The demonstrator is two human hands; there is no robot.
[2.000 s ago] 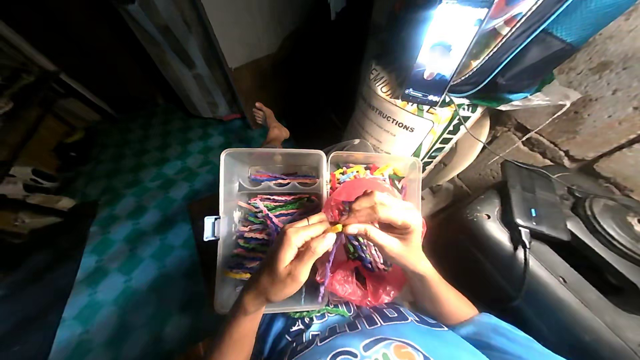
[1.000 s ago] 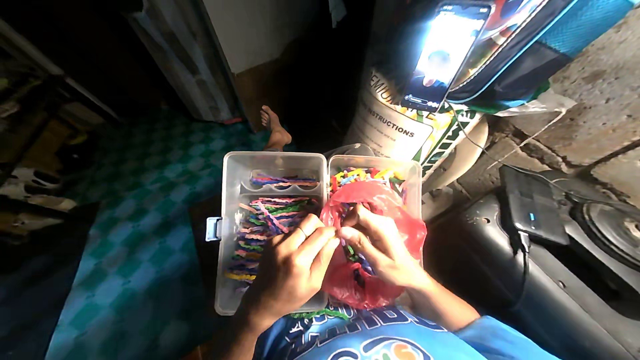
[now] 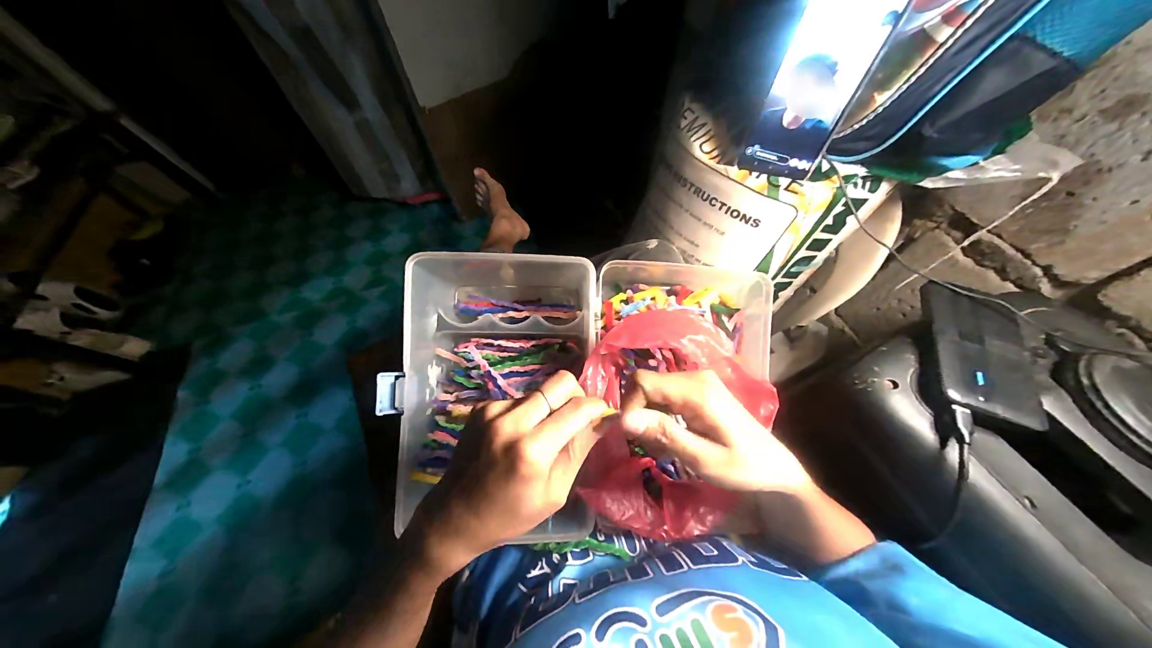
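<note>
A clear plastic case (image 3: 409, 315) lies open on the lap, its left half holding several bundles of twisted colored strands (image 3: 504, 364). In the right half are short colorful pieces (image 3: 670, 299) and a red plastic bag (image 3: 702, 337) with more strands inside. My left hand (image 3: 531, 450), with a ring on one finger, pinches a small yellow piece (image 3: 609, 412) over the middle of the case. Fingertips of my right hand (image 3: 702, 427) meet it from the other side, above the bag. The fingers hide most of the yellow piece.
Beyond the case stand a large printed sack (image 3: 711, 198) and a lit phone (image 3: 801, 90). To the right, a black power bank (image 3: 981, 360) with a cable rests on a black speaker (image 3: 900, 441). A bare foot (image 3: 499, 211) is on the floor, near a green checked mat (image 3: 261, 360).
Both hands stay close together over the case. The yellow piece and a purple strand showed plainly between them two seconds ago; the fingers now cover most of the yellow piece.
</note>
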